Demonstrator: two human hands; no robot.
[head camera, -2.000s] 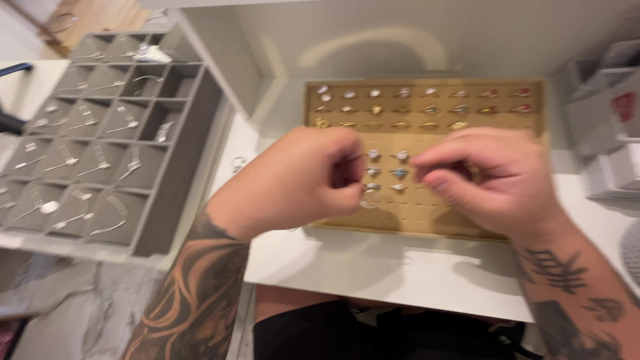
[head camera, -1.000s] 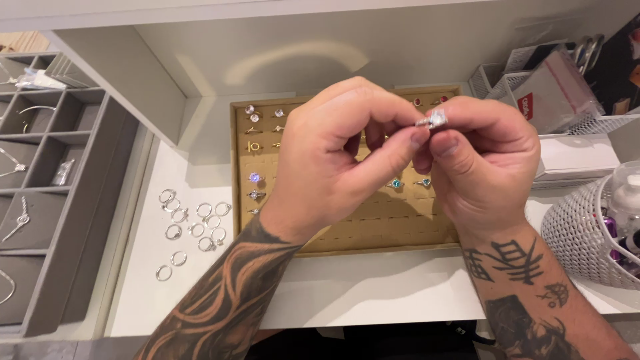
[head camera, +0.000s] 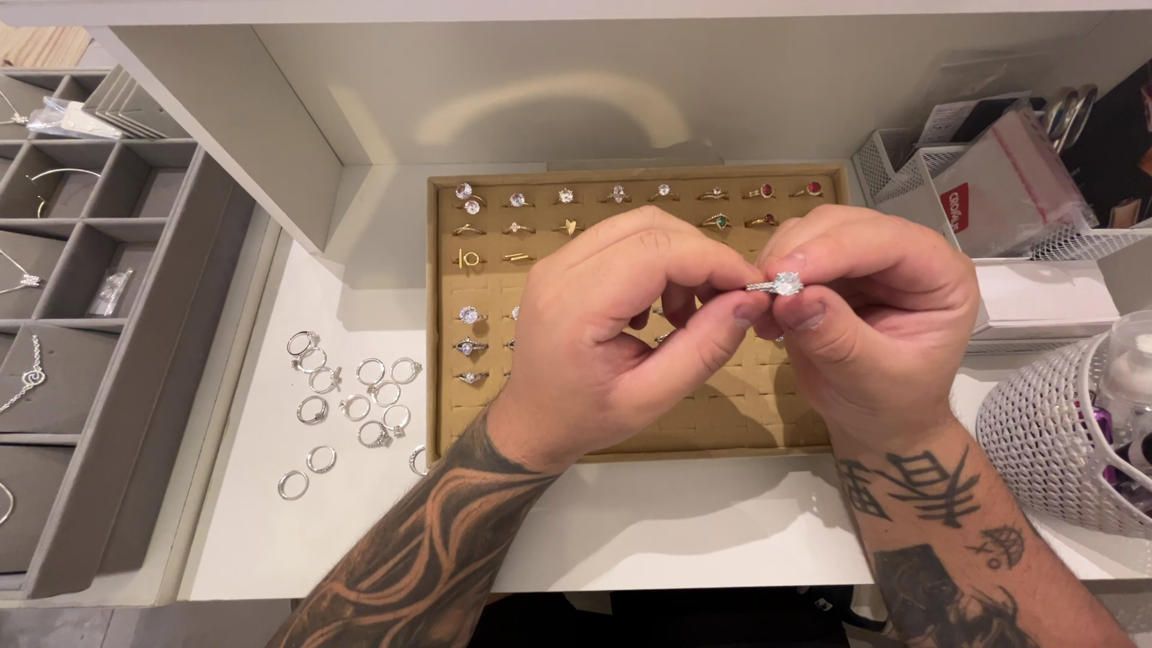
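Note:
Between the fingertips of both hands is a silver ring with a large clear stone (head camera: 787, 283). My left hand (head camera: 630, 333) pinches its band between thumb and forefinger. My right hand (head camera: 873, 315) grips the stone end the same way. Both hands are over a tan ring display tray (head camera: 630, 454), whose slots hold gold and silver rings in rows, among them a ring with a red stone (head camera: 814, 188). My hands hide the middle of the tray. Left of it, several loose silver rings (head camera: 312, 409) lie on the white shelf (head camera: 243, 531).
A grey compartment tray (head camera: 144, 360) with necklaces and a bracelet stands at the left. A white partition (head camera: 207, 117) rises behind the loose rings. At the right are a white mesh organizer (head camera: 936, 166) with plastic bags and scissors, and a white woven basket (head camera: 1035, 441) with bottles.
Two seconds ago my hands were apart over the tray; since one second ago they have been together at the ring. The view has shifted, bringing the loose rings and basket into sight.

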